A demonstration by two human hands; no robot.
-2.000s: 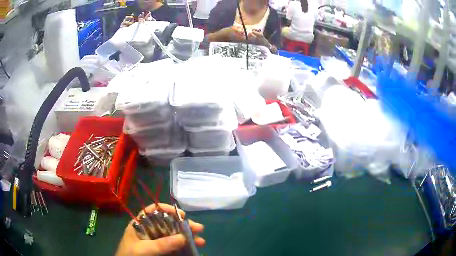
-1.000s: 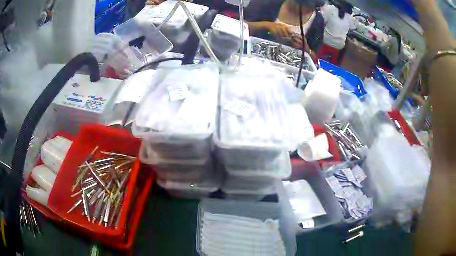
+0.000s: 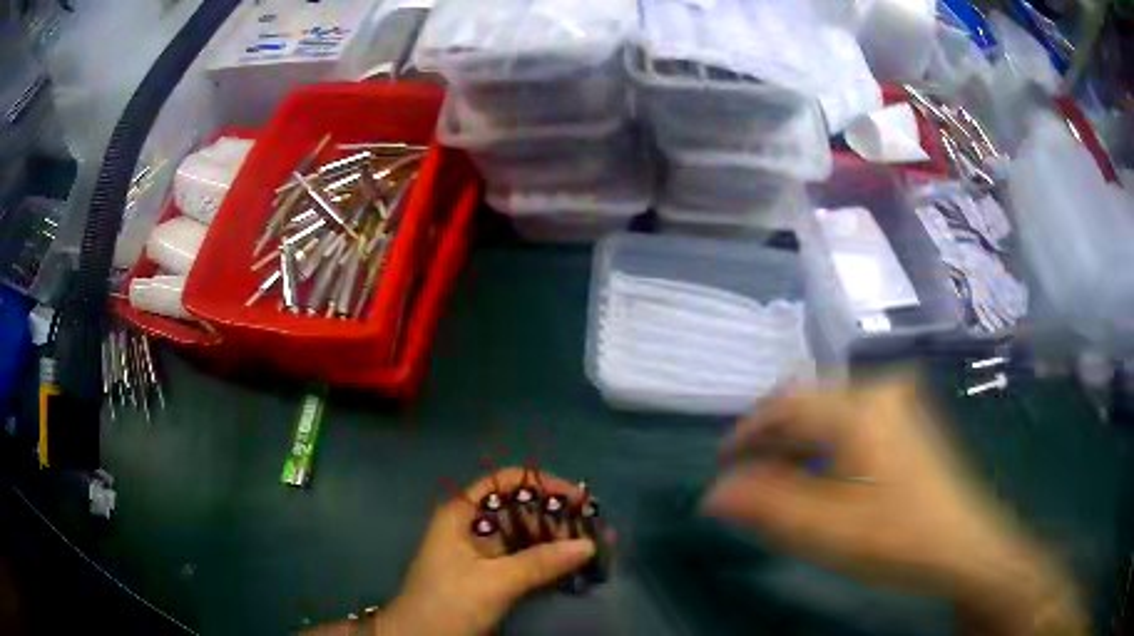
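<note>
My left hand (image 3: 510, 547), at the bottom centre, holds several small dark-ended cylindrical parts (image 3: 527, 497) in a fan. Their round ends face up and thin red wires stick out beyond them. My right hand (image 3: 858, 478) is to the right of it, above the bench, and heavily blurred. A small dark and blue spot shows at its fingers; I cannot tell whether it is a held tool. The two hands are apart. A translucent box (image 3: 602, 360) with white ribbed sheets stands behind them.
A red bin (image 3: 230, 267) of loose metal tubes stands at left, beside a black ribbed hose (image 3: 110, 211). A green-wrapped stick (image 3: 302, 440) lies on the dark green bench (image 3: 410, 460). Stacked clear boxes (image 3: 547, 137) stand behind. A bin of printed packets (image 3: 982, 255) is at right.
The view has tilted down towards the bench. My left hand, out of view one second ago, shows again with the parts. The raised forearm at the right is gone; my right hand is low over the bench.
</note>
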